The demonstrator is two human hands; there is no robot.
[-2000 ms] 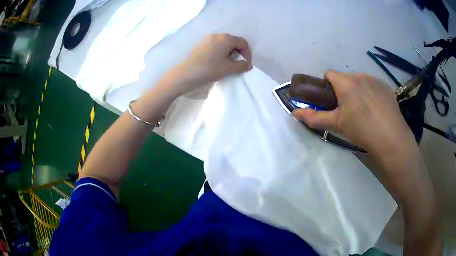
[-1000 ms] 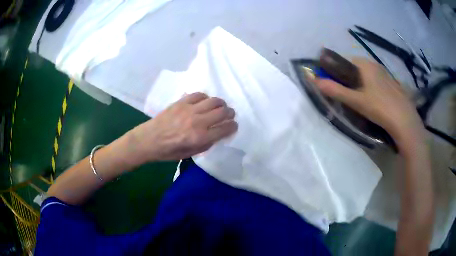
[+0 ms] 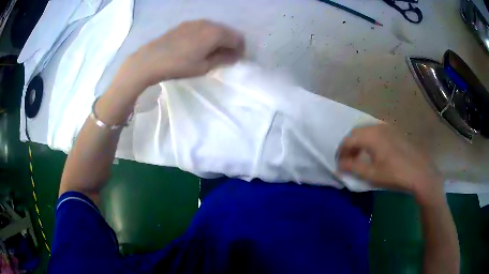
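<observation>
A white garment piece (image 3: 230, 128) lies wrinkled across the table's near edge, with raised folds and a short seam line in its middle. My left hand (image 3: 204, 51), blurred, pinches the cloth's upper left edge. My right hand (image 3: 378, 158) has thumb and fingers curled together at the cloth's right end and grips it there. The steam iron (image 3: 450, 96) stands on the table at the right, out of my hands, its pointed metal front toward the upper left.
White cut pieces (image 3: 91, 69) drape over the left table edge beside a black disc (image 3: 34, 97). A dark green pencil (image 3: 351, 12) and black scissor handles (image 3: 408, 10) lie at the back. A shiny metal plate (image 3: 476, 22) is at the upper right. The floor (image 3: 145, 208) is green.
My right hand has let go of the iron and moved to the cloth's right end. My left hand has moved up to the cloth's far edge. The cloth is turned and lies more level.
</observation>
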